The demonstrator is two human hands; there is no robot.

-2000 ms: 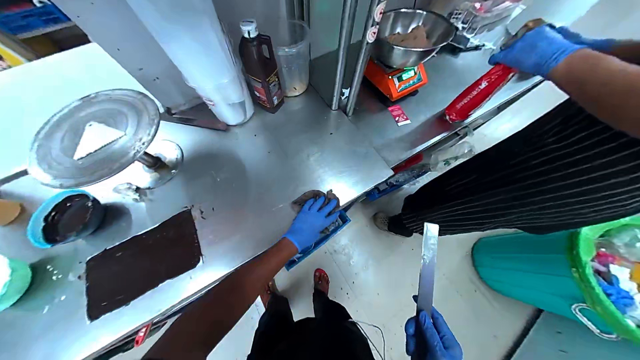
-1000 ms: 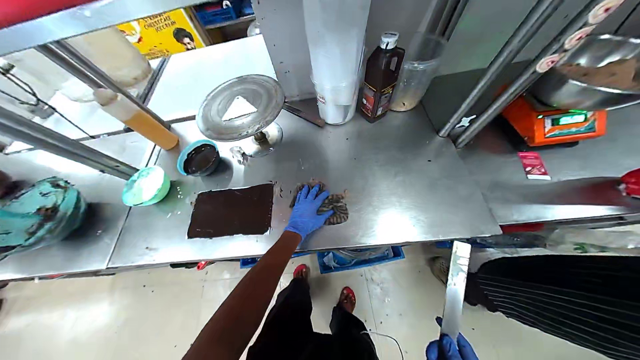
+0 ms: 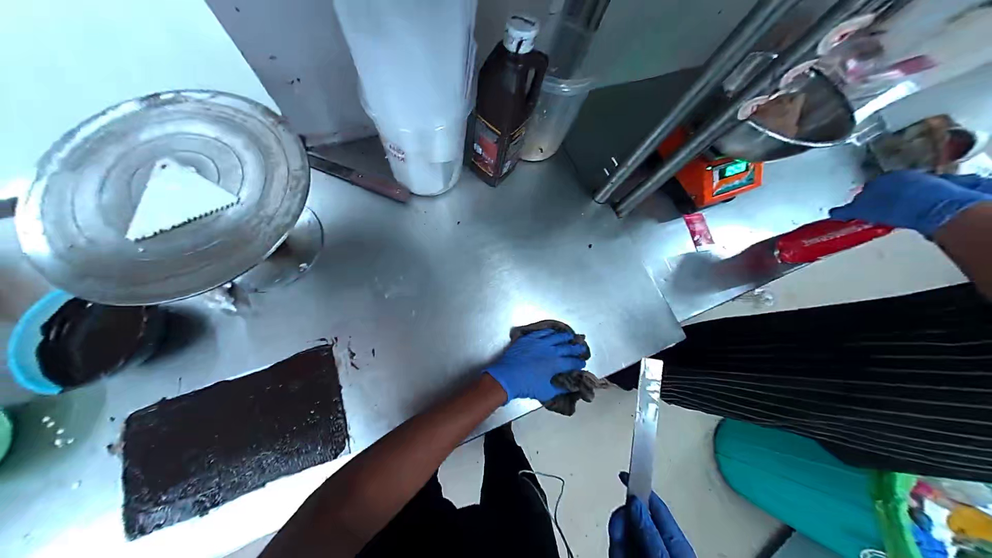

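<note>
My left hand (image 3: 539, 364), in a blue glove, presses a dark crumpled cloth (image 3: 577, 391) onto the steel worktop (image 3: 465, 263) at its front edge. My right hand (image 3: 649, 531), gloved too, grips a long flat metal spatula (image 3: 645, 426), blade up, in front of the worktop. On the left lies a rectangular dark chocolate-like slab (image 3: 236, 434). Behind it are a blue bowl of dark cream (image 3: 85, 341) and a metal cake turntable (image 3: 167, 201) with a white toothed scraper (image 3: 180, 200) on it.
A brown bottle (image 3: 504, 101), stacked plastic cups (image 3: 418, 93) and a knife-like tool (image 3: 356, 175) stand or lie at the back. Right are steel posts (image 3: 682, 116), an orange scale (image 3: 717, 180) with a metal bowl, a co-worker's gloved hand (image 3: 911, 201) at a red package, and a teal bin (image 3: 798, 480).
My left hand and the cloth have moved right along the worktop, away from the dark slab, since one second ago. The view has shifted strongly. My right hand still holds the spatula.
</note>
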